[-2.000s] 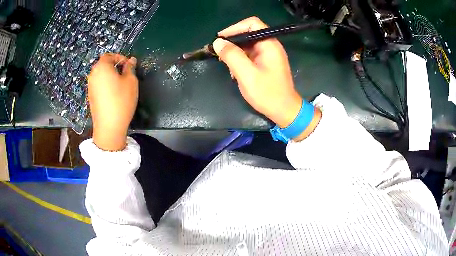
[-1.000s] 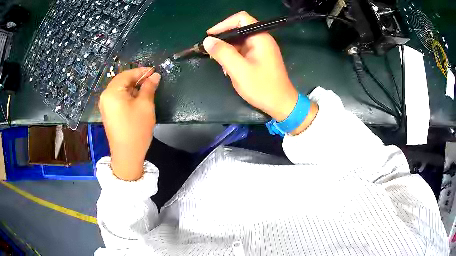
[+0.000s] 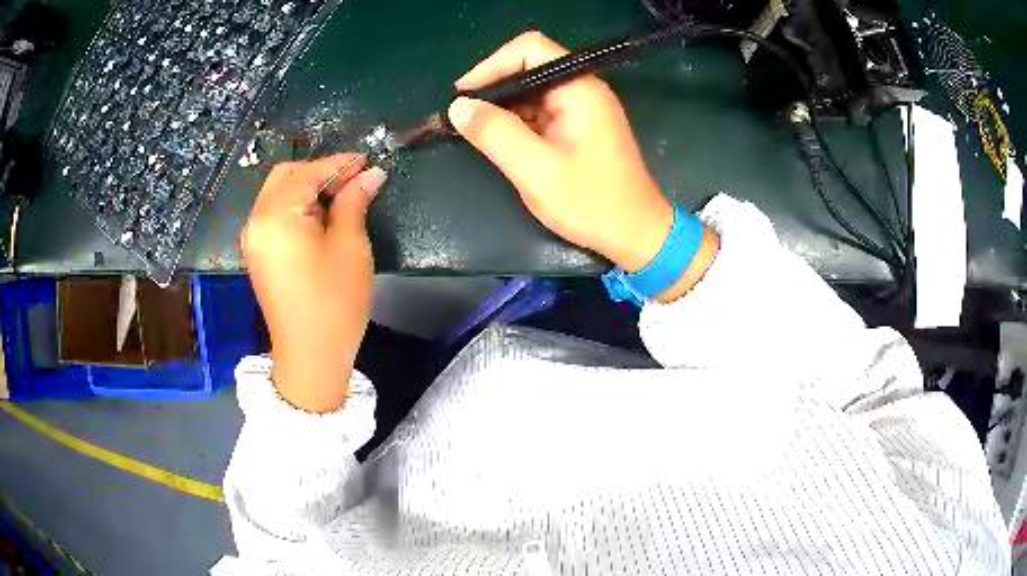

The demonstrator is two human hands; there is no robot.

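Note:
My right hand [image 3: 563, 146], with a blue wrist band, holds a black soldering iron [image 3: 580, 65] like a pen. Its tip points left and reaches a small silvery circuit board [image 3: 378, 140] on the dark green mat; whether they touch is too small to tell. My left hand [image 3: 315, 259] is just below and left of the board. Its thumb and fingertips pinch a thin reddish wire [image 3: 341, 176], whose far end lies near the board.
A clear blister tray [image 3: 169, 113] full of small dark and silver parts lies at the left. A black iron stand [image 3: 862, 56], cables [image 3: 839, 191], a white strip [image 3: 938, 219] and yellow wires [image 3: 991, 129] are at the right. Pale debris lies around the board.
My left hand has moved right and down from the tray's edge, and the wire shows near the board. My right hand has moved the iron slightly left, its tip close to the board.

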